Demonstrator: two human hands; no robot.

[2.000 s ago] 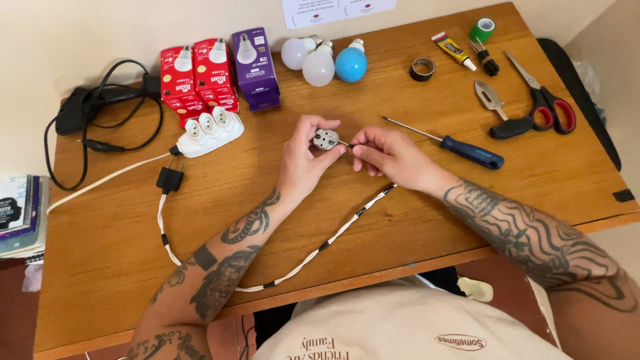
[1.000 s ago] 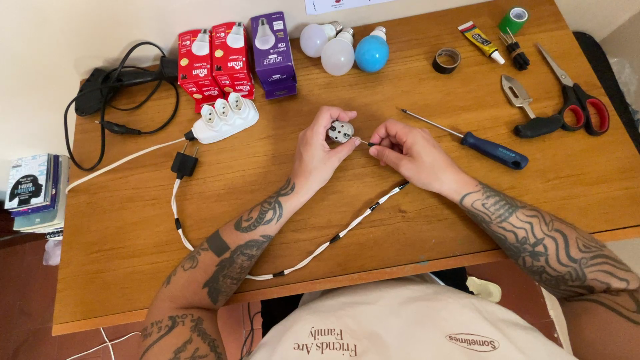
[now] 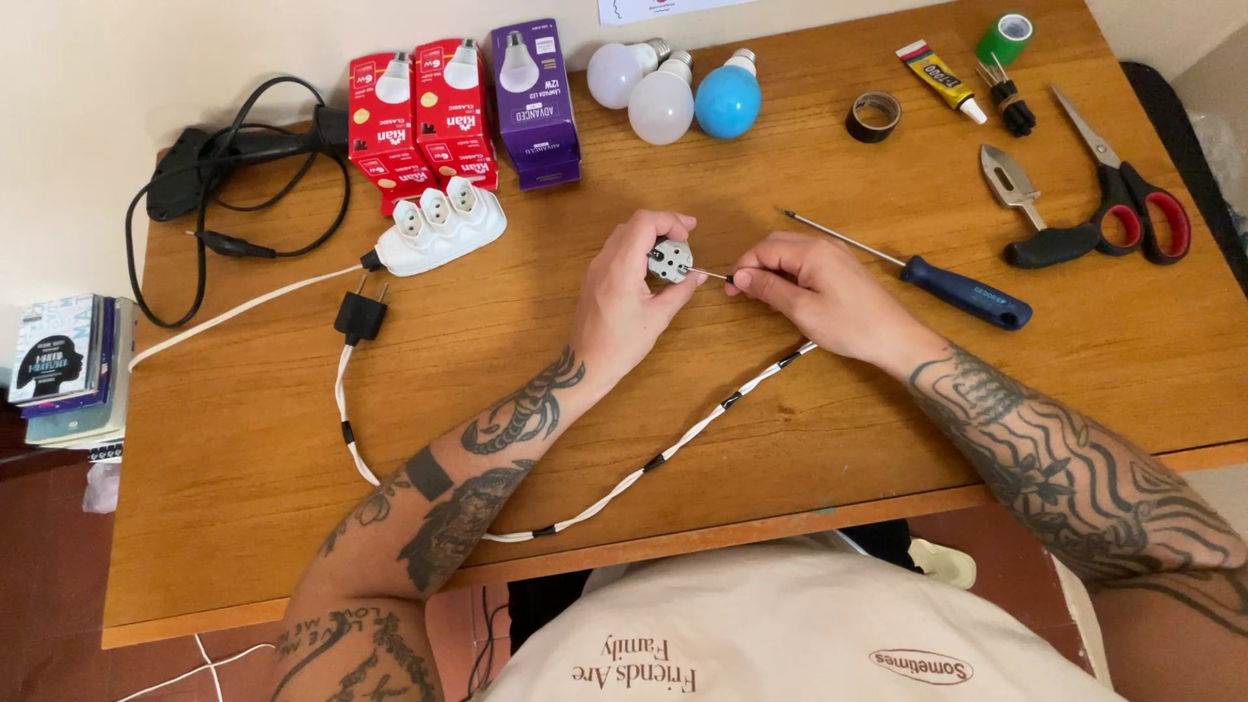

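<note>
In the head view my left hand grips a small round grey lamp-holder piece with holes and dark terminals. My right hand pinches the black end of a thin metal rod, possibly a test lead or small tool; its far tip meets the grey piece. A twisted white cord with black tape bands runs from under my right hand along the desk's front edge and behind my left forearm to a black two-pin plug. Right of my right hand lies a blue-handled screwdriver.
A white power strip, red bulb boxes, a purple box and a coiled black cable stand left. Bulbs lie at the back. Black tape, glue, green tape, a knife and scissors lie right.
Both hands stay together around the grey piece and the thin rod, with only slight movement. The view has shifted somewhat.
</note>
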